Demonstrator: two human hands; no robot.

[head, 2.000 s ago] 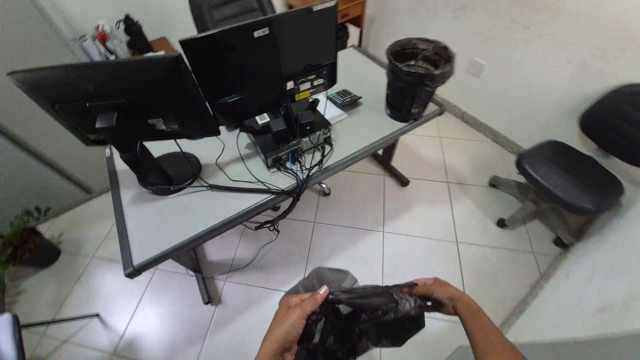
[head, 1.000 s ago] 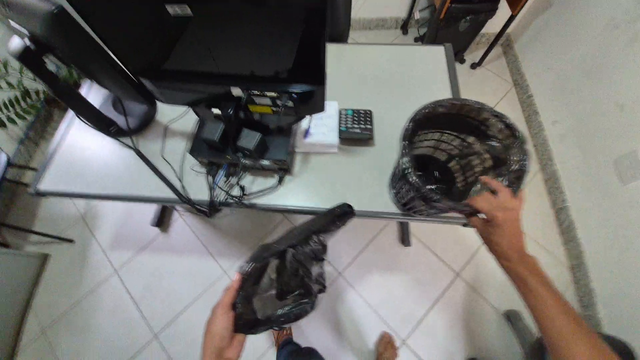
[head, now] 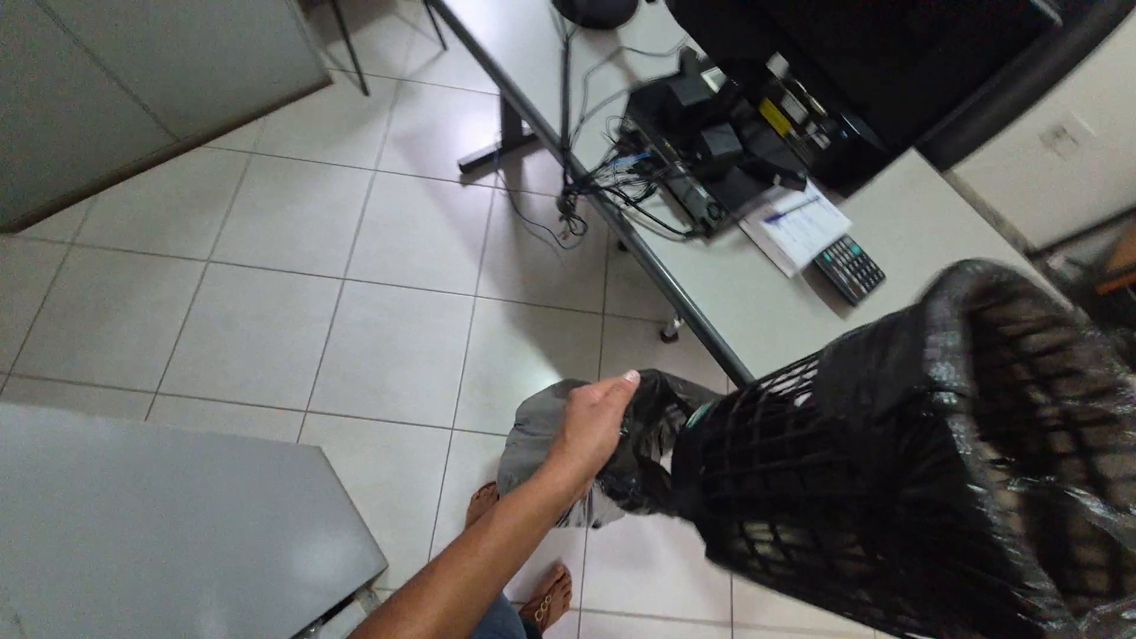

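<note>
My left hand grips a thin black plastic bag, which hangs over the floor near my feet. Close on its right, a black mesh wastebasket is tilted on its side in the air, its mouth facing right and its base beside the bag. A black plastic liner is folded over the basket's rim. My right hand is not visible; the basket or the frame's edge hides it.
The desk holds a monitor, a small computer with tangled cables, a notepad with a pen and a calculator. A grey cabinet top stands at the lower left, a grey panel at the upper left.
The wastebasket has left the desk's right end and is now tilted beside the bag. My right hand, earlier at its rim, has gone out of sight. The view has turned strongly.
</note>
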